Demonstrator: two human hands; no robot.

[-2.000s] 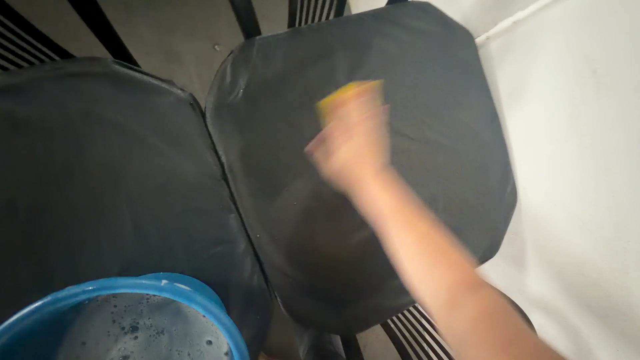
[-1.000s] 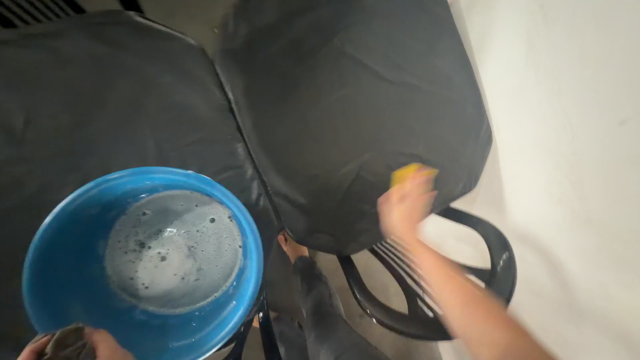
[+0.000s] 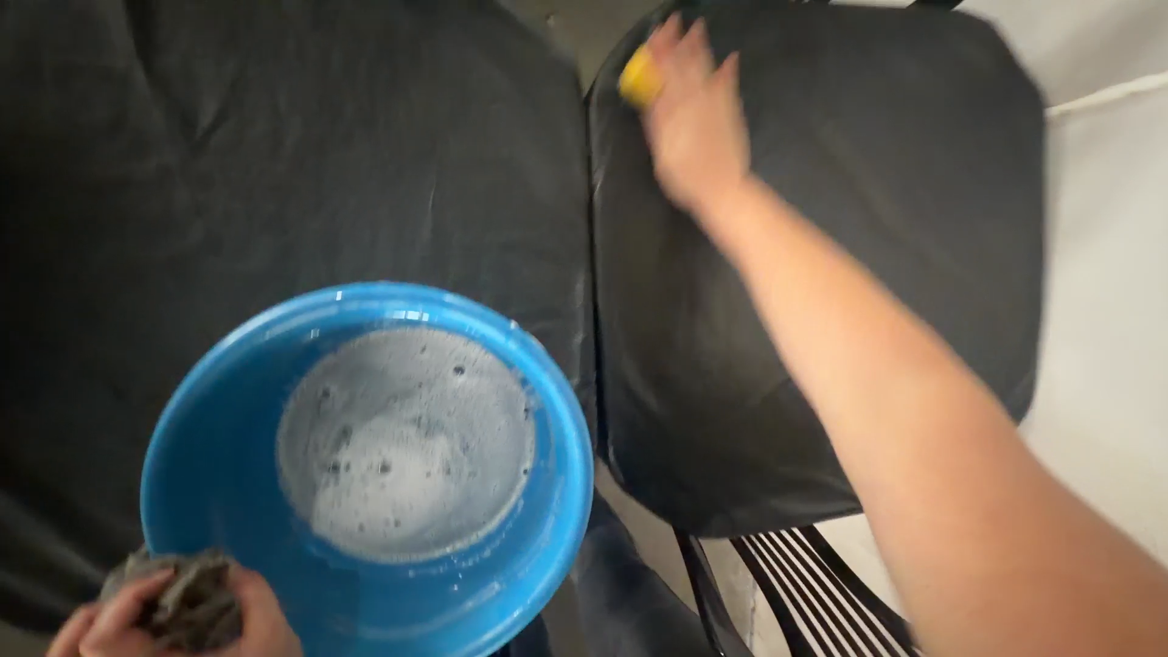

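My right hand [image 3: 698, 123] presses a yellow sponge [image 3: 641, 77] onto the upper left edge of a black padded chair seat [image 3: 912, 210]; fingers and sponge are slightly blurred. At the lower left, my left hand [image 3: 182, 611] holds a crumpled grey cloth [image 3: 187, 598] by the rim of a blue plastic basin [image 3: 365, 297]. Soapy water with foam [image 3: 411, 447] lies in the basin, which is over a second black seat [image 3: 319, 164]. Whether my left hand also touches the basin cannot be told.
The two seats stand side by side with a narrow gap. A slatted black chair back [image 3: 812, 593] rises at the bottom right. A white wall or sheet [image 3: 1104, 274] borders the right seat. My legs [image 3: 630, 584] are below, between basin and chair.
My right hand with the sponge has moved from the near edge of the right seat to its far left edge. The view has shifted; my left hand keeps holding the cloth at the basin.
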